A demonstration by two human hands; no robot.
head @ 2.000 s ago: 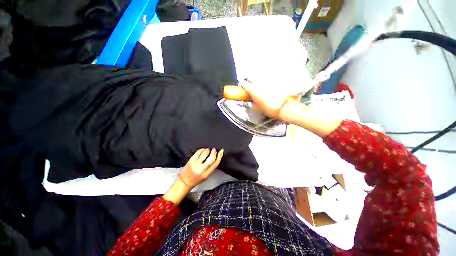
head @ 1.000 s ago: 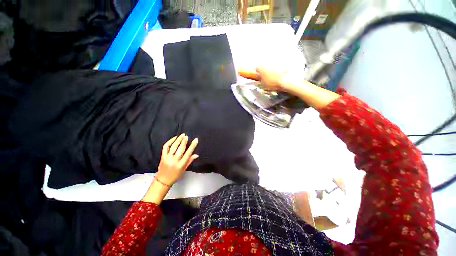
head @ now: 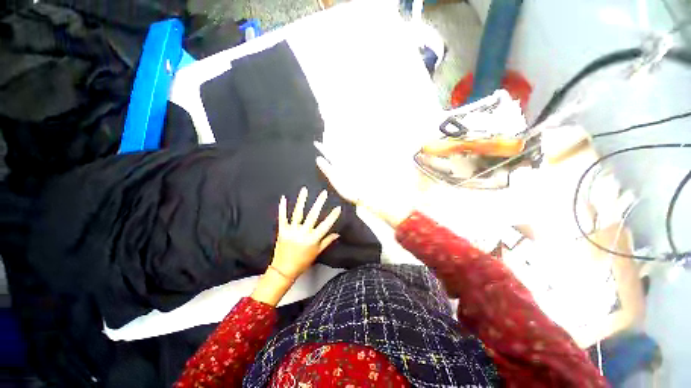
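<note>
A large black garment (head: 174, 220) lies across the white pressing table cover (head: 364, 68), with a flat black panel (head: 261, 95) sticking out at its top. My left hand (head: 299, 239) lies flat on the garment near its front right part, fingers spread, gripping nothing visible. My right hand (head: 345, 178) is at the garment's right edge, fingers pointing up and left; it is overexposed, and whether it pinches the cloth cannot be told. The steam iron (head: 473, 161) with its orange handle stands at the right of the table, with no hand on it.
A blue long edge (head: 151, 87) is at the table's far left. Black garments (head: 68, 61) are heaped at left. A black hose (head: 583, 79) and cables run at right beside the pale wall. A thick blue-green hose (head: 496, 45) and a red object (head: 515, 89) are beyond the iron.
My right hand has let go of the iron, which now stands further right, and has moved to the garment's right edge. My left hand has shifted right. The view has turned.
</note>
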